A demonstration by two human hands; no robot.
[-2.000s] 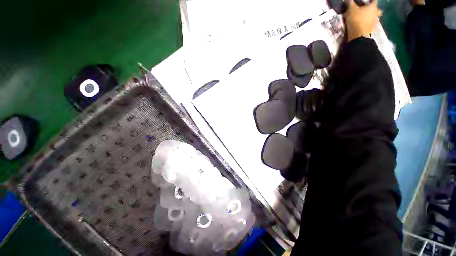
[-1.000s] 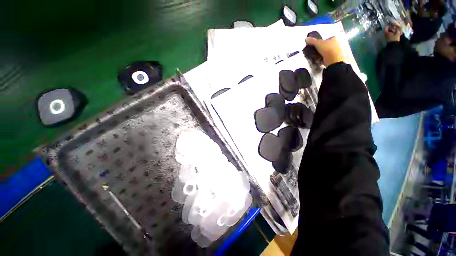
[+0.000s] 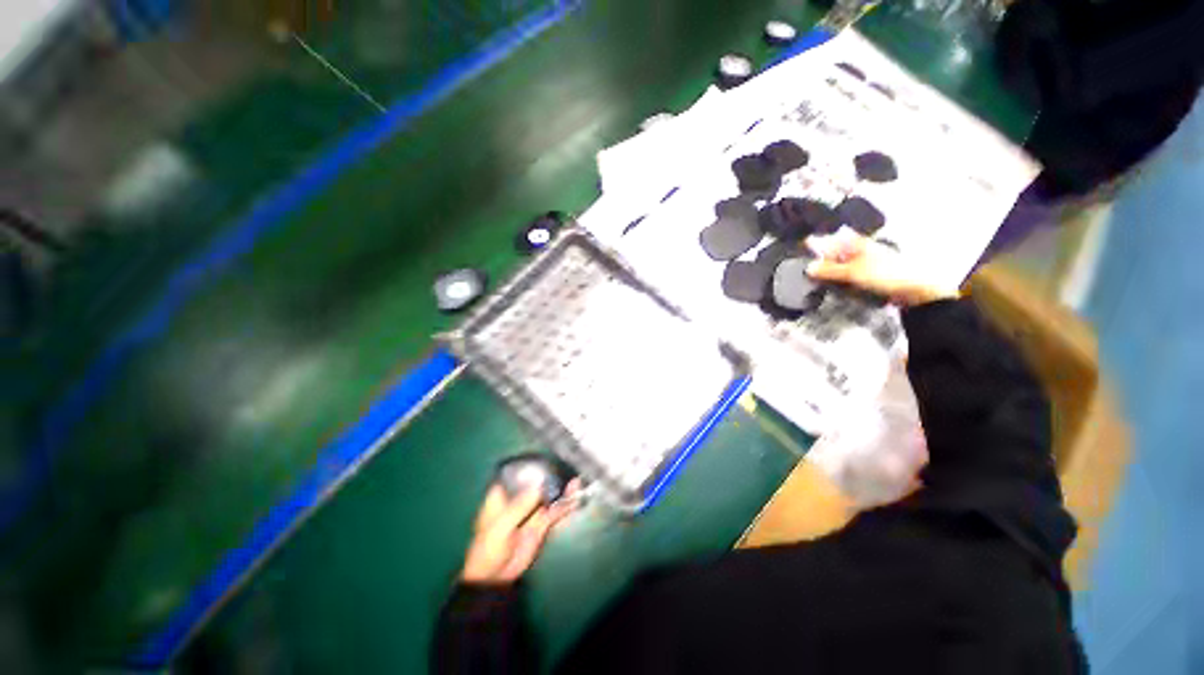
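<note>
My left hand point(image 3: 504, 533) holds a black-rimmed cushion with a pale grey face point(image 3: 531, 472) near the lower corner of the parts tray point(image 3: 526, 411). My right hand point(image 3: 871, 268) has its fingertips on the edge of a grey pad point(image 3: 795, 282) at the near side of the pad group. Several dark pads point(image 3: 730, 237) lie loose and overlapping on white paper sheets point(image 3: 944, 139). A bright white area of inserts point(image 3: 643, 385) lies in the tray; glare and blur hide single pieces.
Cushions with white rings point(image 3: 460, 289) stand beyond the tray, with more point(image 3: 734, 67) behind the paper. A blue strip point(image 3: 383, 409) edges the green bench point(image 3: 357, 541). Brown cardboard point(image 3: 1043, 356) is below at right. Another person's dark sleeve point(image 3: 1089, 99) is at upper right.
The view has swung and pulled back. My right hand has come back from the paper's far end to the near pads. My left hand has come into view holding a cushion.
</note>
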